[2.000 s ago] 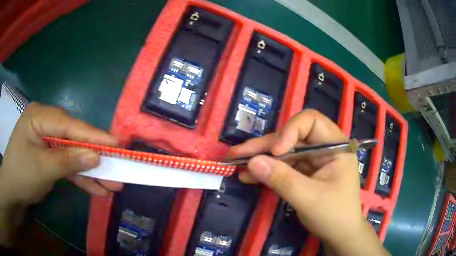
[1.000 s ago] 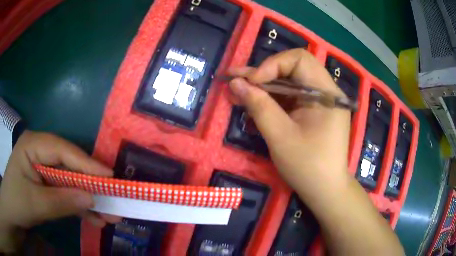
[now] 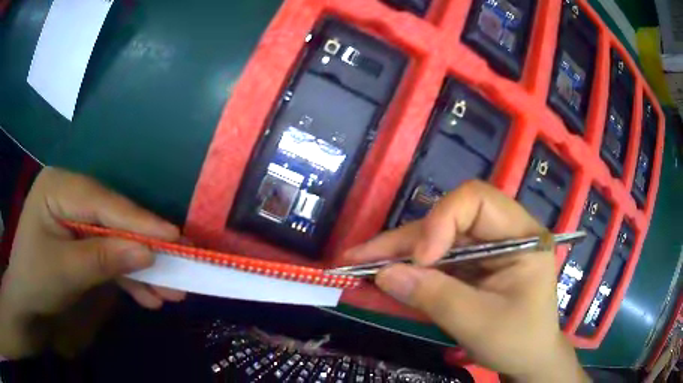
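Observation:
My left hand (image 3: 82,262) pinches a label sheet (image 3: 240,283), white with a folded red-and-white dotted edge, low in front of the foam tray. My right hand (image 3: 472,284) holds slim metal tweezers (image 3: 487,250) like a pen. The tweezer tip touches or nearly touches the right end of the dotted edge; whether it grips a sticker I cannot tell. The red foam tray (image 3: 240,142) holds black phones with exposed backs in two rows. The nearest phone (image 3: 322,135) lies just above the sheet, with its camera opening and card slots showing.
A white card (image 3: 69,48) lies on the green bench (image 3: 161,82) at the upper left. Yellow rolls (image 3: 653,56) and grey equipment stand at the upper right. Dark cloth with small shiny dots (image 3: 299,359) shows at the bottom, below the bench edge.
My right hand has moved from above the phones to the sheet's right end. The view has shifted, so the near tray row now sits higher. The dotted edge appears more folded than one second ago.

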